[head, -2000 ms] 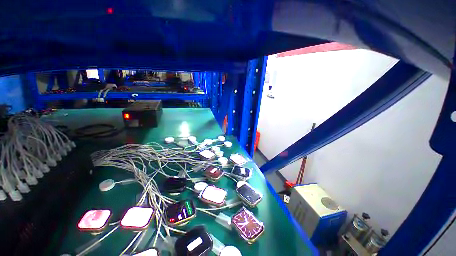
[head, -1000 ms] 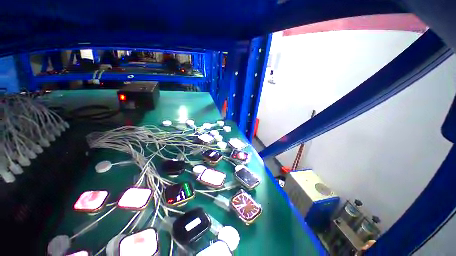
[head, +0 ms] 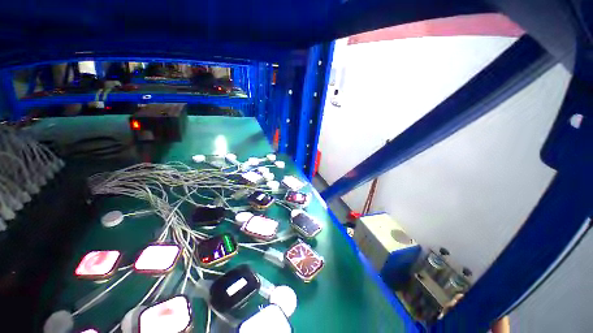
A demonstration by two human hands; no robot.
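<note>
Several lit smartwatches lie on the green mat. A pink-white one is at the front, beside a black one with a white mark. A watch with a dial face lies near the right edge. A watch with green digits lies in the middle. White charging pucks and thin white cables spread between them. Small skin-coloured parts, apparently my right hand, show by the blue post at the bottom right, mostly hidden or cut off. My left hand is not in view.
A black charger with a red light stands at the back. White plugs stand in rows at the left. Blue beams frame the shelf above and right. Beyond the edge are a beige and blue box and metal canisters.
The view has tilted down and shifted, bringing the front watches into sight. Skin-coloured parts now show by the right post. The watches on the mat appear to keep their places.
</note>
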